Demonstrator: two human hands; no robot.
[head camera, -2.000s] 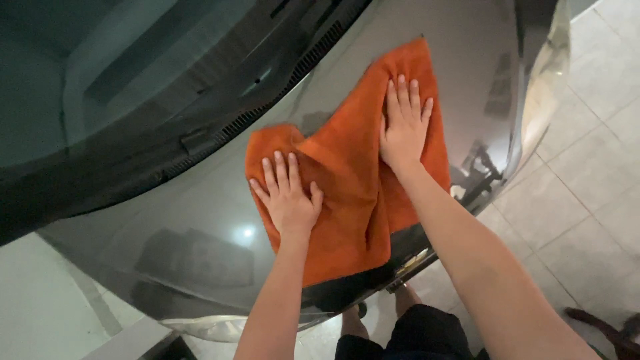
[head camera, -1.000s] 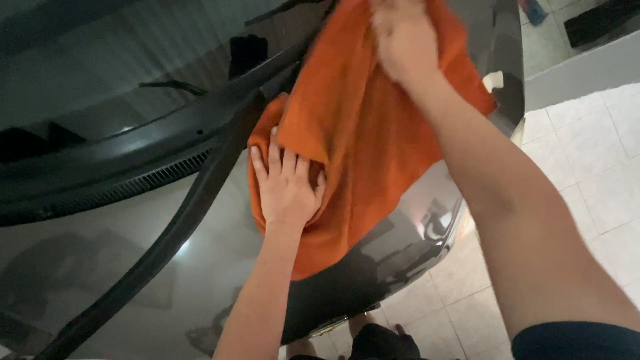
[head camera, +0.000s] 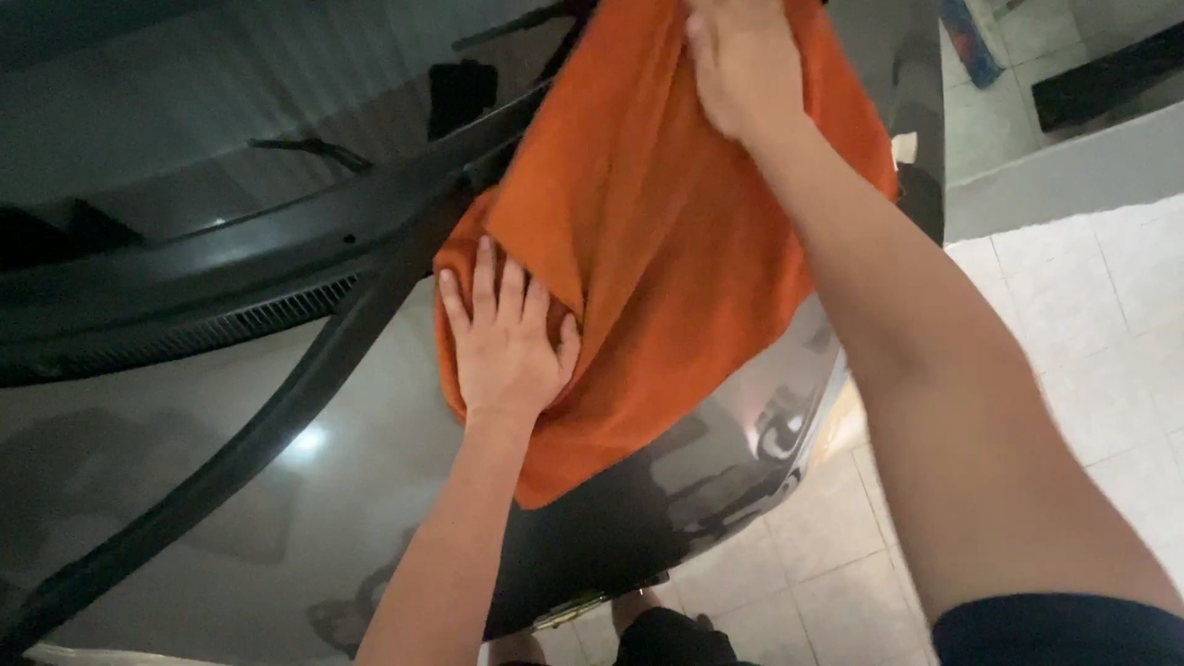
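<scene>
An orange cloth (head camera: 666, 277) lies bunched and folded over the grey car hood (head camera: 370, 481), reaching up beside the windshield base. My left hand (head camera: 509, 342) presses flat on the cloth's left part, fingers apart, under the edge of a fold. Farther up, my right hand (head camera: 749, 65) rests on the cloth near the top edge of the view; its fingertips are cut off, so whether they grip the fabric cannot be told.
A windshield wiper arm (head camera: 319, 153) shows on the dark glass at the upper left, above a black cowl grille (head camera: 250, 324). A dark strip crosses the hood. White floor tiles (head camera: 1101, 324) and a low grey ledge (head camera: 1064, 176) are at the right.
My right hand has moved up and away from my left, and the cloth has been drawn up with it, folding over near my left hand. The view has shifted.
</scene>
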